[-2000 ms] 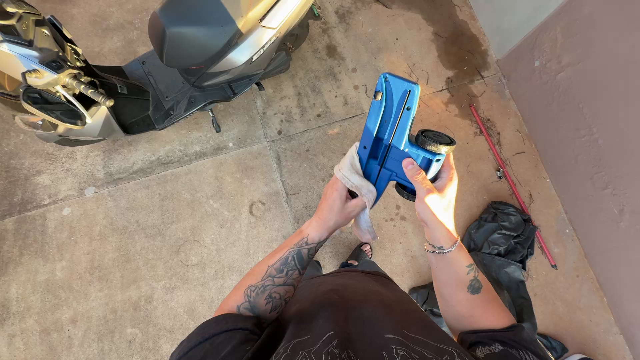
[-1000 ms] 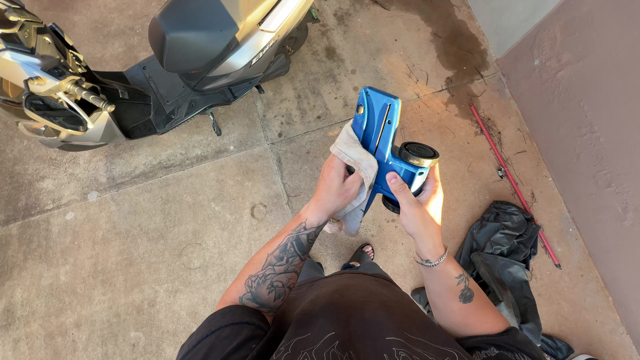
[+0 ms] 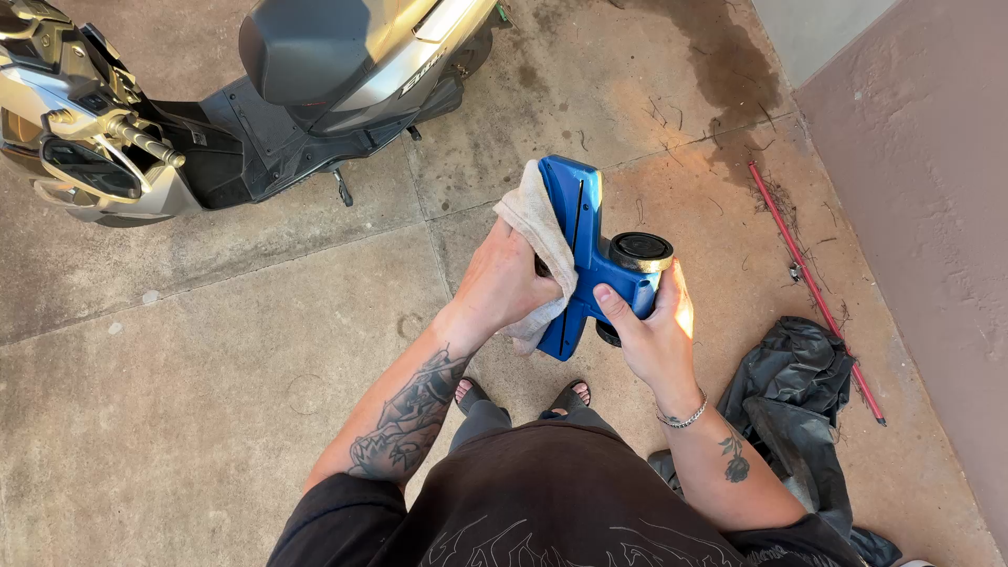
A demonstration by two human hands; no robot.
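Observation:
A blue plastic wheeled device [image 3: 579, 236], T-shaped with a long slotted head and two black wheels, is held up in front of my body. The upper wheel [image 3: 642, 250] has a worn, pale rim; the other shows only partly below. My right hand [image 3: 657, 323] grips the narrow end beside the wheels, thumb on its blue face. My left hand [image 3: 508, 279] holds a beige cloth [image 3: 543, 228] against the left side of the long head. The cloth covers part of that side, and some of my left fingers are hidden behind it.
A scooter [image 3: 315, 87] stands at the upper left on the concrete floor. To the right, a red pole [image 3: 811, 283] lies among twigs near the wall [image 3: 921, 181], with a crumpled black plastic bag [image 3: 795, 394] by its lower end. My sandalled feet are below the device.
The blue device has turned so its long head stands more upright. My left hand with the cloth stays at its left side, and my right hand keeps its hold.

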